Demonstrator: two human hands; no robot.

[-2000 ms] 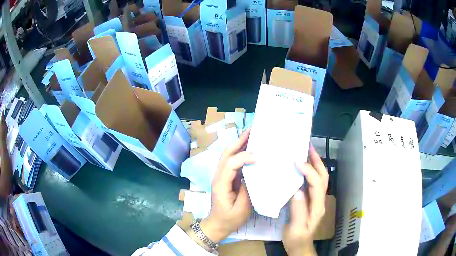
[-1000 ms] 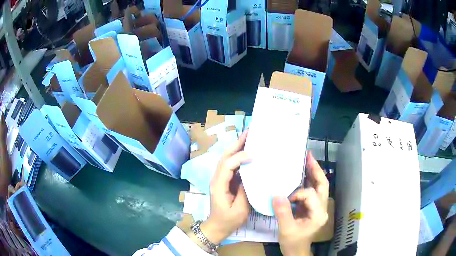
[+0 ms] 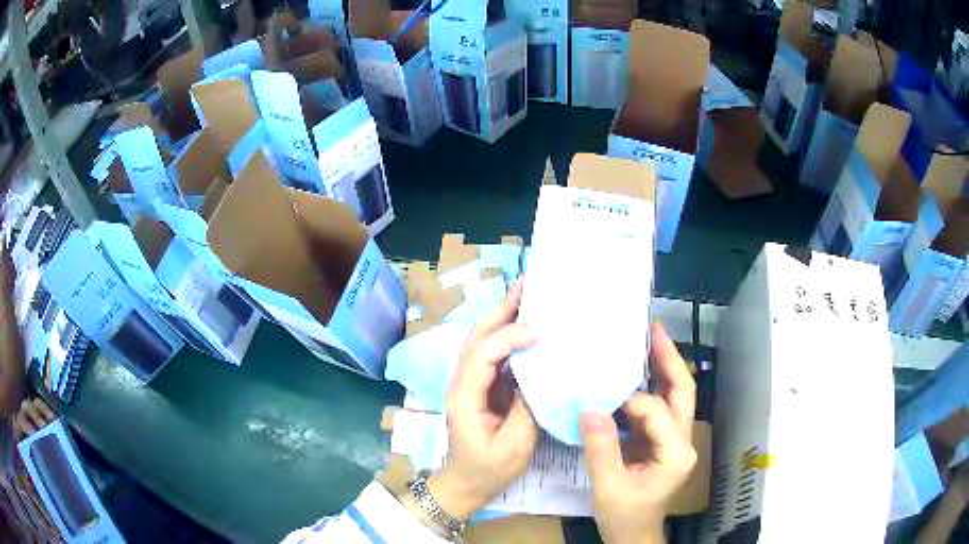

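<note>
A white and light blue retail box (image 3: 591,287) is held tilted in front of me, its brown inner flap at the far end. My left hand (image 3: 491,409) grips its left side. My right hand (image 3: 645,446) is at the near right corner, thumb and fingers on the light blue near-end flap (image 3: 568,417). Flat carton blanks (image 3: 430,367) with brown edges lie under the box and hands. The inside of the held box is hidden.
Open erected cartons (image 3: 319,278) stand at left, at the back and at right (image 3: 863,197) on the dark green bench (image 3: 266,425). A white equipment case (image 3: 823,393) stands beside my right hand. Another person's hand (image 3: 37,414) is at the left edge.
My right hand has moved from the box's right side to its near-end flap, which is now folded more inward. The carton at the lower left edge has shifted and turned.
</note>
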